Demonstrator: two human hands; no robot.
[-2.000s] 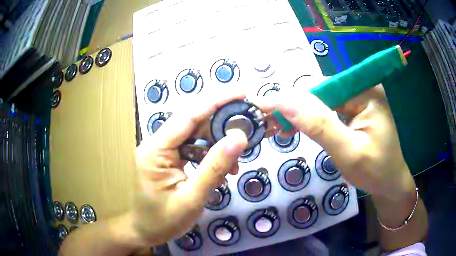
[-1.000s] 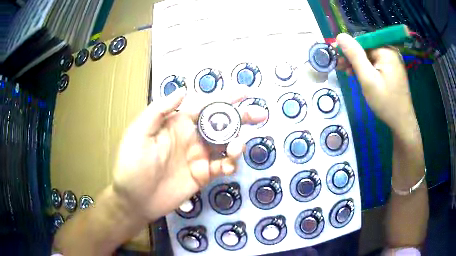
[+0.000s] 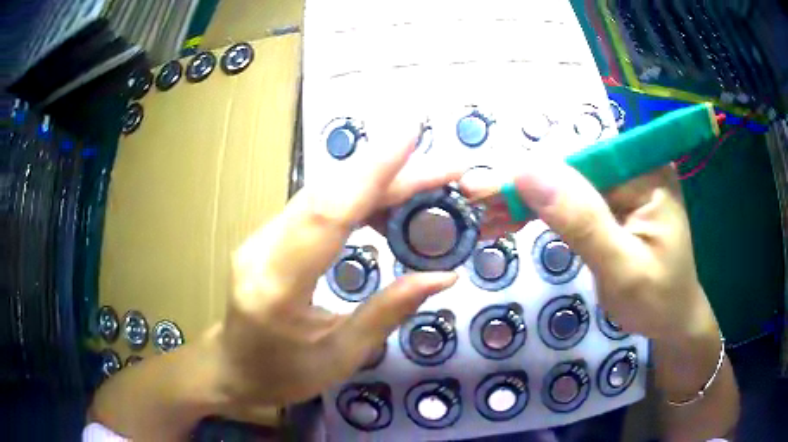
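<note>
A small round speaker is held magnet side up over the white tray. My left hand holds it by the rim, thumb below and fingers behind. My right hand holds the green test probe, with its tip end at the speaker's terminal side. Whether the tips touch the tabs cannot be told. Speakers sit magnet side up in several tray pockets, such as one near the front. My hands hide part of the middle rows.
Left of the tray lies a brown cardboard sheet with speakers front side up at its far and near left edges. Glossy stacked layers stand at the far left. Red wires trail behind the probe.
The right hand has come back from the tray's far right corner to the left hand, bringing the probe. The speaker in my left hand showed its front and now shows its magnet.
</note>
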